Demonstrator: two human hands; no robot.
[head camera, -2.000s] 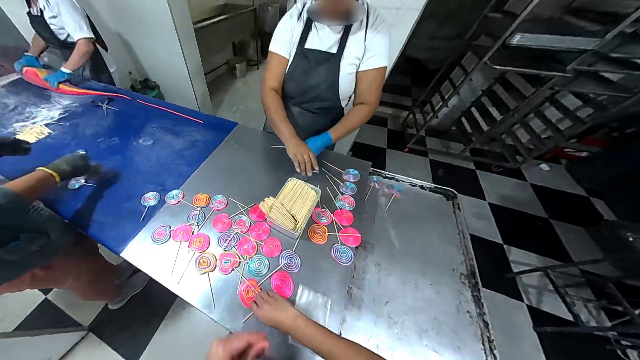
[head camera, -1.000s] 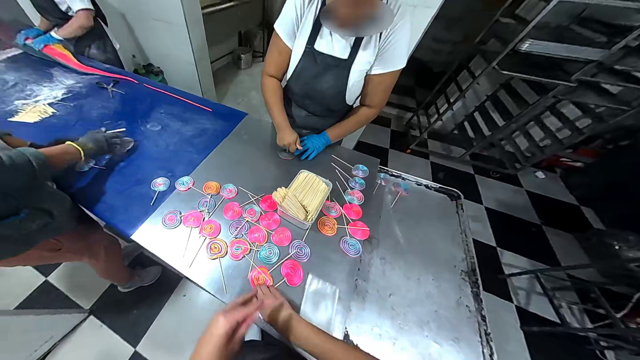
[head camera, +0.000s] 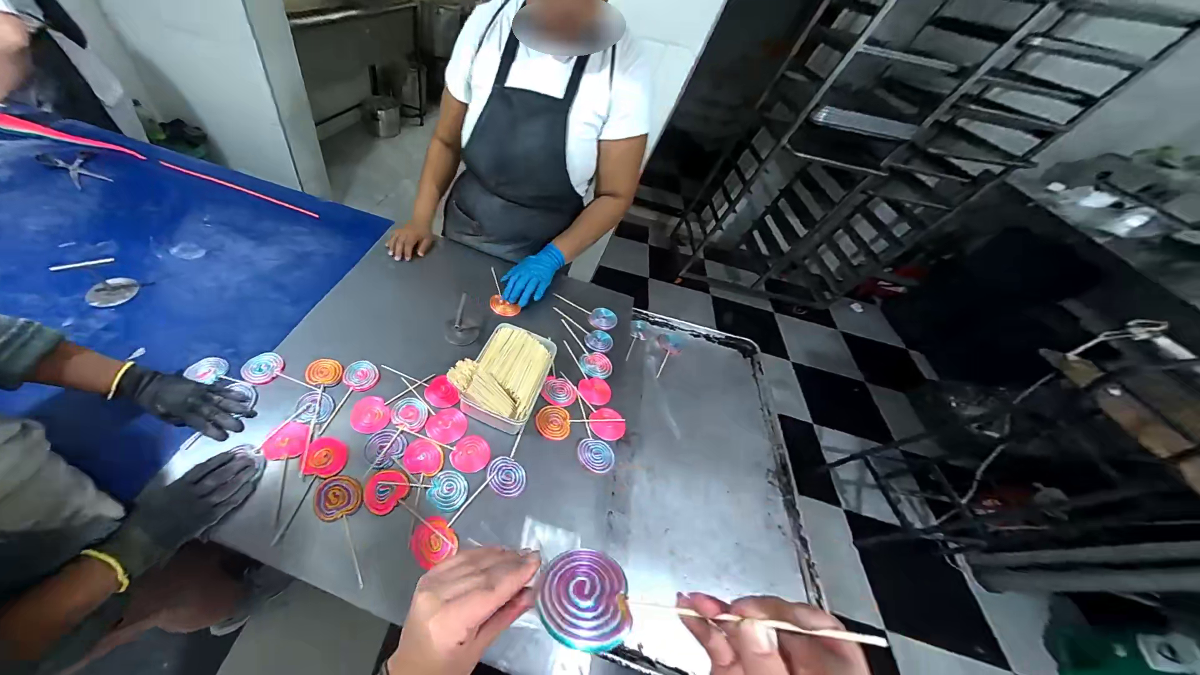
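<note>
A purple and teal spiral lollipop (head camera: 583, 602) is held up near the bottom of the view. My right hand (head camera: 771, 637) pinches its wooden stick between thumb and fingers. The fingers of my left hand (head camera: 473, 605) are at the candy disc's left edge; whether they grip it I cannot tell. Behind the disc, partly hidden, a clear plastic bag (head camera: 548, 536) lies on the metal table. Many spiral lollipops (head camera: 424, 457) spread over the table beyond my left hand. A plastic tub (head camera: 489, 419) of wooden sticks (head camera: 516, 361) stands among them.
Opposite, a person in a dark apron (head camera: 516, 159) has a blue-gloved hand (head camera: 532, 275) by an orange lollipop (head camera: 504, 306). A co-worker's grey-gloved hands (head camera: 192, 398) are at the left among lollipops. A metal tray (head camera: 717, 469) lies at the right; a blue work surface (head camera: 234, 239) adjoins at the left.
My hands now hold up a purple and teal lollipop. The co-worker's gloved hands at the left have come from the blue surface to the lollipops. An orange lollipop now lies by the blue glove.
</note>
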